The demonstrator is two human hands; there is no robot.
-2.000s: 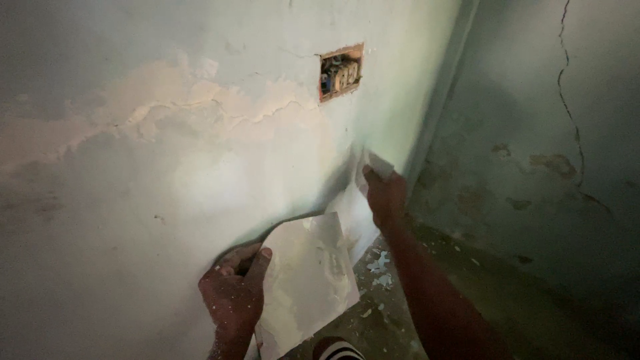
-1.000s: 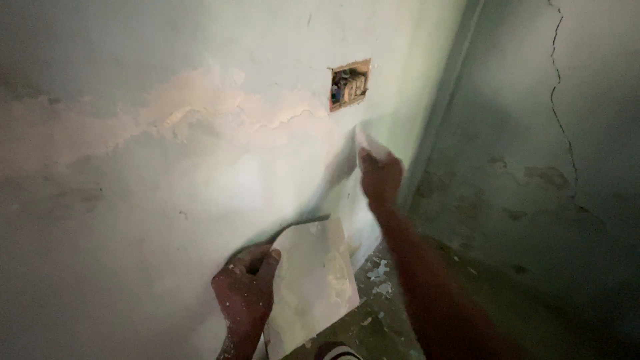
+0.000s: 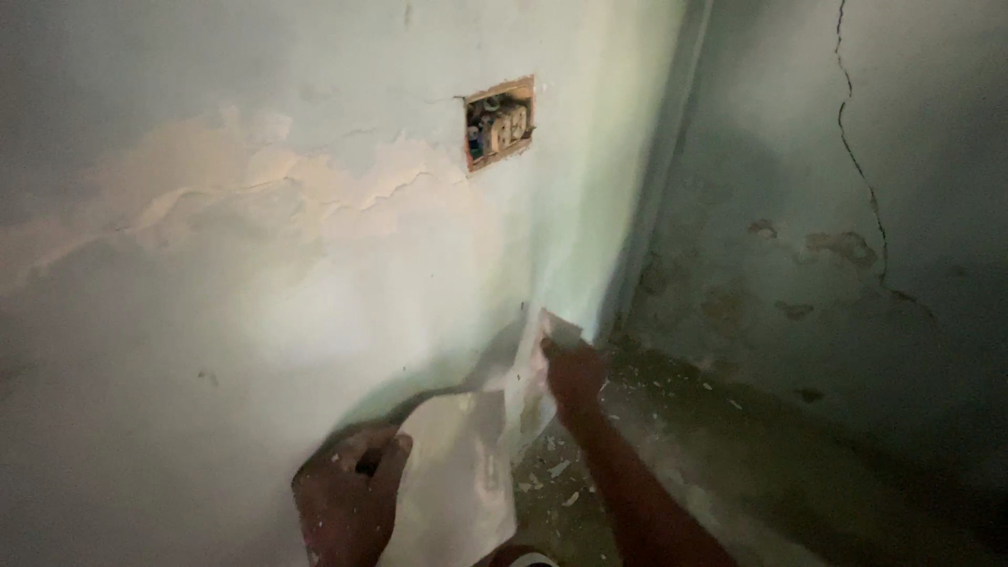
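Observation:
My left hand (image 3: 354,488), at the lower left, grips the edge of a pale, smeared flat sheet (image 3: 453,472) between thumb and fingers. My right hand (image 3: 576,374) is shut on a thin flat scraper blade (image 3: 561,324), whose edge lies near or against the plastered wall (image 3: 354,315) low down by the corner; whether it touches is hard to tell. Above the hands, an open electrical socket box (image 3: 500,126) with sockets and wires sits in the wall. To its left runs a pinkish patched band (image 3: 315,189) with a rough crack.
At the right, a darker wall (image 3: 787,197) carries a long crack (image 3: 866,181) and flaked spots. Paint or plaster chips (image 3: 559,470) lie on the floor (image 3: 654,441) below my hands. Part of a striped shoe or sandal (image 3: 531,560) shows at the bottom edge.
My right hand has moved lower on the wall with the blade, away from the socket box, since one second ago. My left hand still holds the sheet.

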